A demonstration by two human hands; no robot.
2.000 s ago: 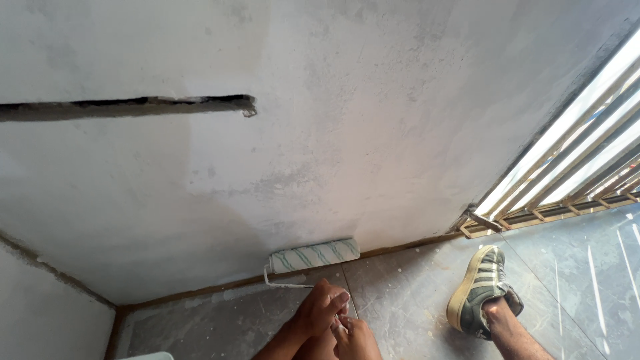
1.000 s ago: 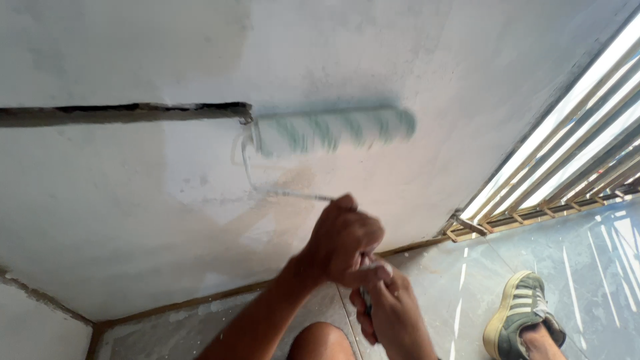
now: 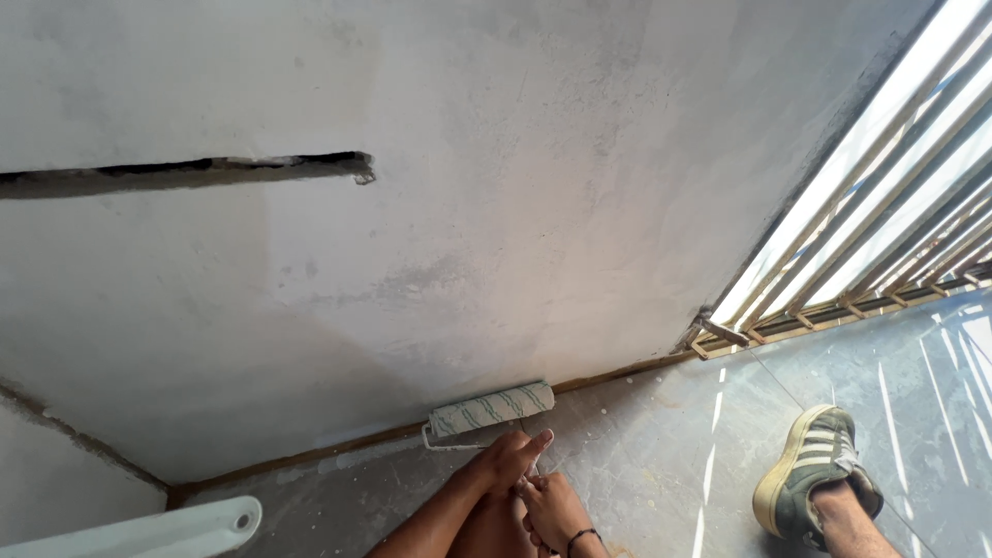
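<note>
A paint roller (image 3: 492, 408) with a white, green-streaked sleeve lies against the foot of the plastered wall (image 3: 465, 232), close to the floor edge. Its wire frame leads back to a handle gripped by both my hands. My left hand (image 3: 511, 463) is closed round the handle nearer the roller, thumb pointing up along it. Just below, my right hand (image 3: 556, 508), with a dark bracelet at its wrist, is closed on the same handle. The fingers cover most of the handle.
A long slot (image 3: 194, 174) is cut into the wall at the left. Slatted metal bars (image 3: 845, 201) stand at the right. On the tiled floor (image 3: 620, 449) is a foot in a green striped sneaker (image 3: 810, 473). A pale plastic edge (image 3: 170, 531) with a hole shows at the lower left.
One second ago the roller was higher on the wall, beside the slot's end; it and both hands have come down to the wall's foot. The pale plastic edge shows more fully than two seconds ago.
</note>
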